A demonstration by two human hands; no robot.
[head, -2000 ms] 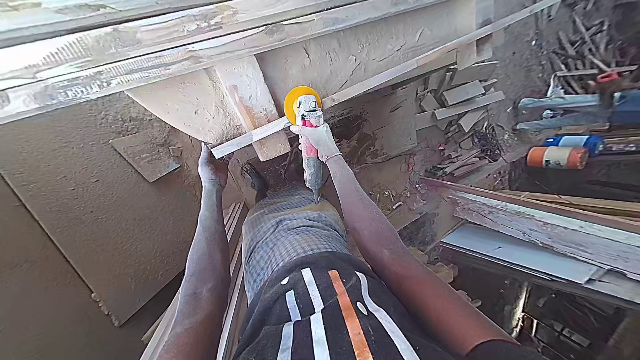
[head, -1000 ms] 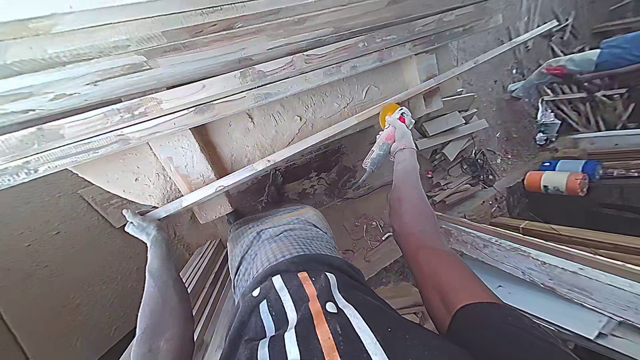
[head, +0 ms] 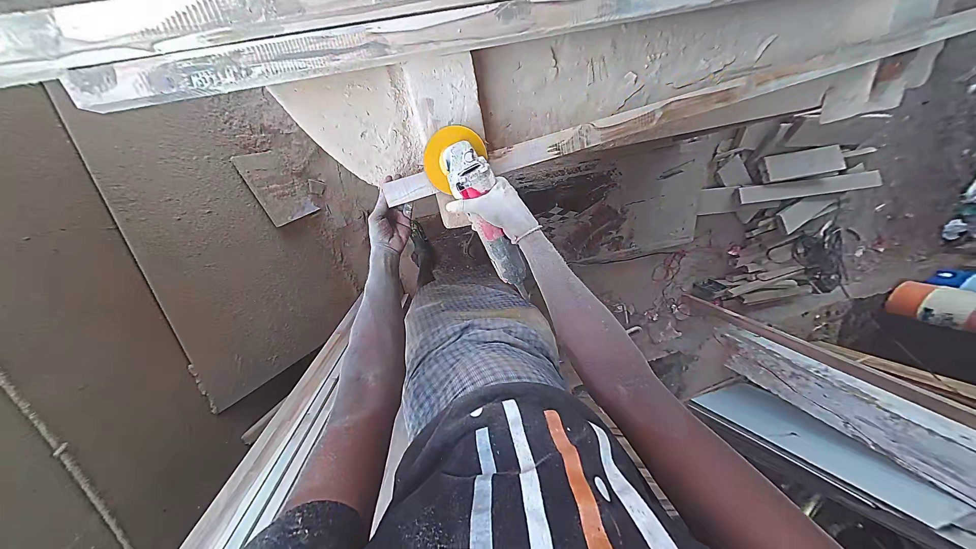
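A long, narrow wooden board [head: 549, 149] runs from my left hand up to the right. My left hand [head: 389, 227], bare and dusty, grips its near left end. My right hand [head: 499, 210], in a white glove, holds an angle grinder [head: 473, 171] by its body, with the tail toward me. The grinder's yellow disc [head: 455, 152] lies over the board close to my left hand; whether it touches the wood or spins I cannot tell. Under the board is a dusty upright wooden support [head: 444, 95].
Long planks [head: 305, 49] lie across the top. Wood offcuts [head: 808, 179] and tangled wires [head: 820, 255] litter the ground at right. Stacked boards [head: 854, 442] are at lower right, more planks [head: 305, 435] by my left arm. Large dusty sheets [head: 191, 267] stand at left.
My right hand has brought the grinder back along the board from its far part to near my left hand. My left hand still holds the board's end. The view has shifted.
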